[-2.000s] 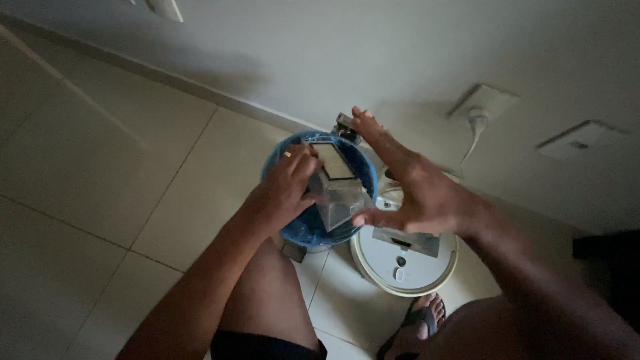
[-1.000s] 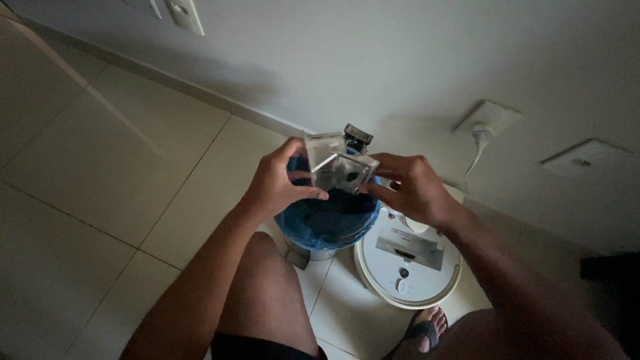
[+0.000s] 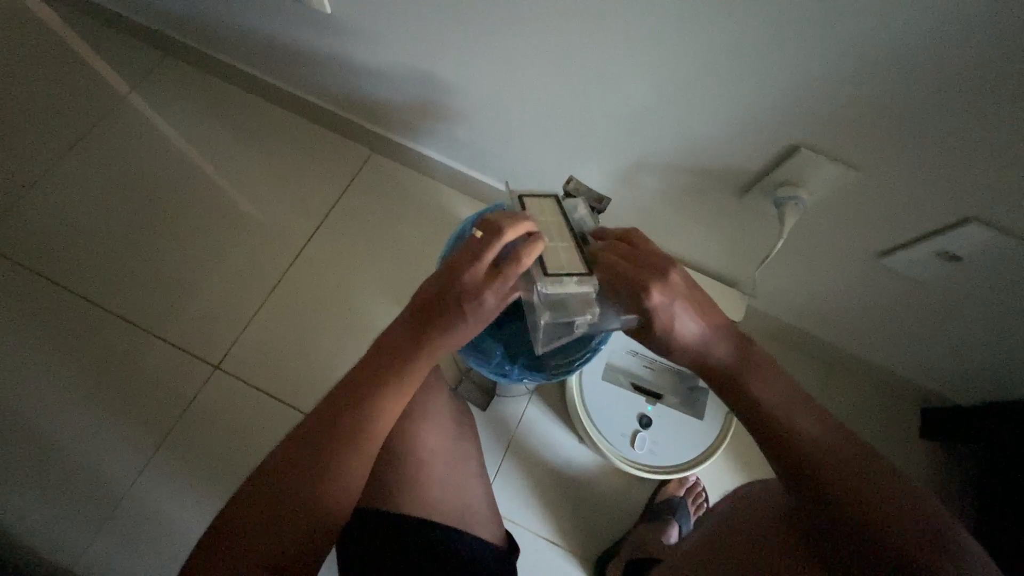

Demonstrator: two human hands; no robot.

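A clear plastic dustbin box (image 3: 560, 312) with a pale rectangular filter (image 3: 554, 234) in a black frame is held above a trash can lined with a blue plastic bag (image 3: 524, 370). My left hand (image 3: 480, 280), wearing a ring, grips the box's left side, its fingertips at the filter's edge. On the right side my right hand (image 3: 652, 288) is closed on the box, partly blurred, with some of its fingers hidden. Below my right forearm, a round white robot vacuum (image 3: 612, 424) stands on the floor beside the can.
Against the wall are a plug with a white cord (image 3: 790, 210) in an outlet and another wall plate (image 3: 956, 252). The can's pedal (image 3: 476, 390) is near my leg. My sandaled foot (image 3: 680, 512) is close to the vacuum. A dark object (image 3: 972, 444) lies at the far right.
A second ago the box was tilted with its clear sides facing me; now it is turned so the filter faces up. Both hands have shifted their hold on it.
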